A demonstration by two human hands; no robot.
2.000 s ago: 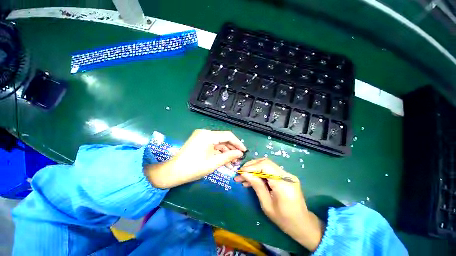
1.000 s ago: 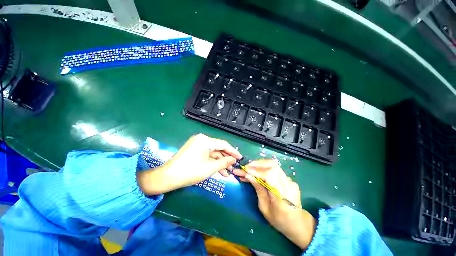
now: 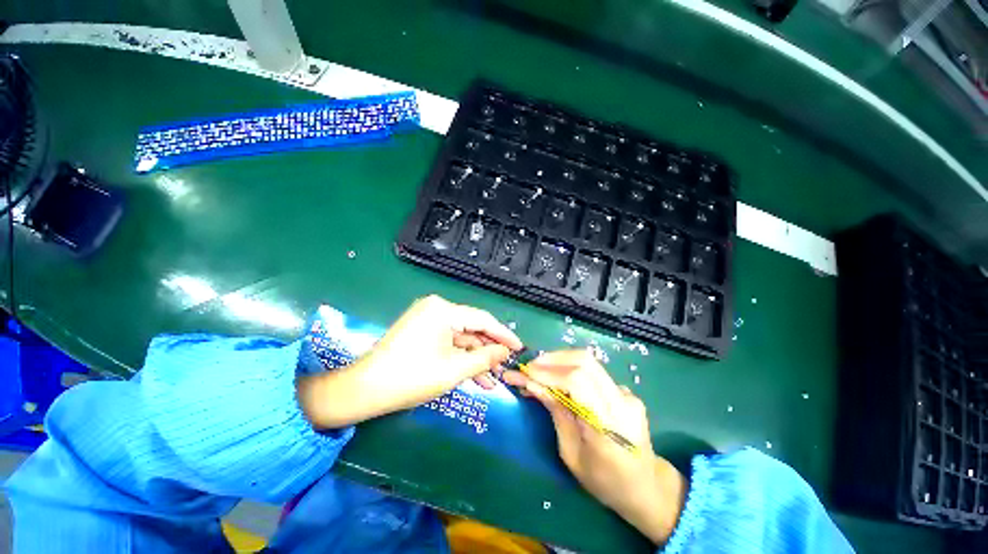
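Observation:
My left hand (image 3: 439,352) pinches a small dark component (image 3: 522,356), mostly hidden by the fingers. My right hand (image 3: 601,422) holds a thin yellow tool (image 3: 574,407) like a pen, its tip at the component. Both hands' fingertips are close together over a blue sheet (image 3: 504,423) with rows of tiny white pads, partly covered by my left hand and forearm. A black tray (image 3: 520,279) with a grid of pockets holding small shiny parts lies just beyond the hands.
A blue strip with white rows (image 3: 276,130) lies at upper left. A dark box (image 3: 76,208) and a fan (image 3: 13,119) are at far left. A tall black tray stack (image 3: 878,368) stands at right. White specks (image 3: 635,348) are scattered on the green bench. A metal upright (image 3: 265,38) is at the back.
The camera view has shifted, so the trays sit slightly left of where they were. The yellow tool has turned from nearly level to slanting down to the right. Both hands keep their holds.

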